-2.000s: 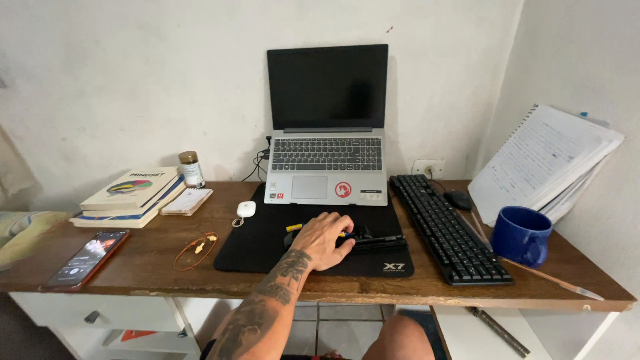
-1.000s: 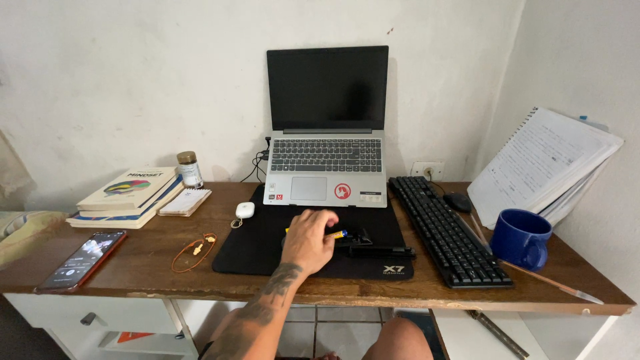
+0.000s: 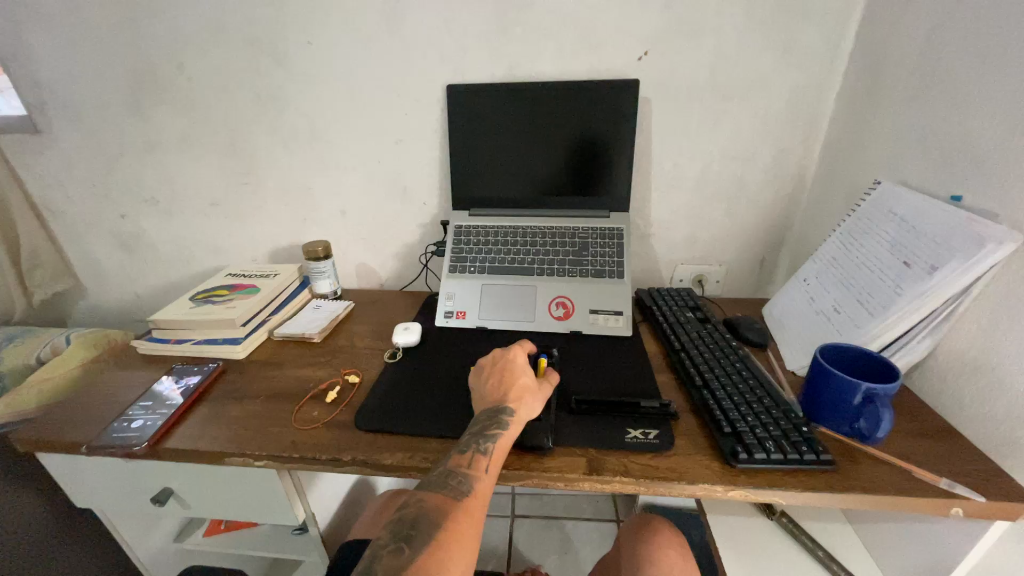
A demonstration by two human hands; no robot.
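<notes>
My left hand (image 3: pixel 512 380) is over the black mouse pad (image 3: pixel 432 400), palm down, its thumb and fingers around a yellow-and-blue pen (image 3: pixel 542 366). A dark object (image 3: pixel 544 436) lies lengthwise under and beside this hand; its kind is unclear and the hand hides much of it. To the right, a slim black object (image 3: pixel 620 406) lies crosswise on the pad. Behind the hand stands an open silver laptop (image 3: pixel 532 272) with a dark screen. My right hand is not in view.
At left are stacked books (image 3: pixel 232 300), a small notepad (image 3: pixel 314 318), a jar (image 3: pixel 321 270), a phone (image 3: pixel 156 406), a cord loop (image 3: pixel 326 400) and a white case (image 3: pixel 406 334). At right are a black keyboard (image 3: pixel 728 376), a mouse (image 3: pixel 746 330), a blue mug (image 3: pixel 850 392) and a spiral notebook (image 3: pixel 880 272).
The yellow-and-blue pen, which lay crosswise at my left hand, now points away from me. A dark object now lies lengthwise by the hand, apart from the slim black one at right.
</notes>
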